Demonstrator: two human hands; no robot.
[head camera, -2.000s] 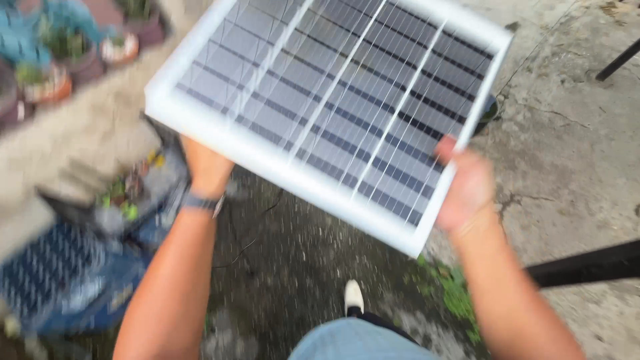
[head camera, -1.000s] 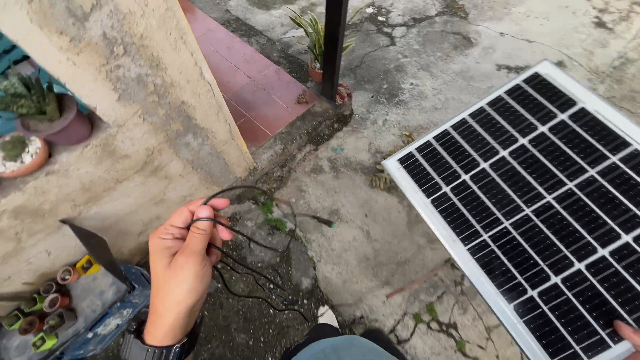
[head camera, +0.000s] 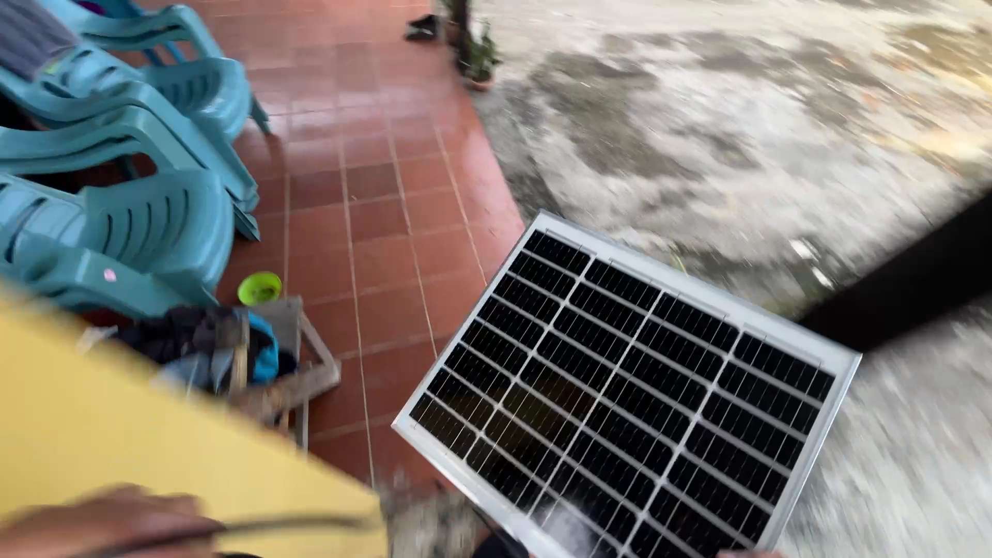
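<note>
A small solar panel (head camera: 620, 403) with a pale metal frame fills the lower right of the head view, tilted, its dark cells facing up. Only the fingertips of my right hand (head camera: 748, 553) show at the panel's bottom edge; the rest of that hand is hidden. At the lower left my left hand (head camera: 116, 527) is blurred, with a dark cable (head camera: 294, 525) running from it to the right, in front of a yellow surface.
Teal plastic chairs (head camera: 155, 225) stand at the left on red floor tiles (head camera: 387, 225). A small wooden stand (head camera: 310, 364) with cloths and a lime-green bowl (head camera: 260, 287) are below them. A dark post (head camera: 914, 271) crosses at right; a potted plant (head camera: 482, 62) stands farther off.
The view has swung to the tiled floor and chairs. Two seconds ago both hands were on the panel; one second ago my left hand held the cable apart from it.
</note>
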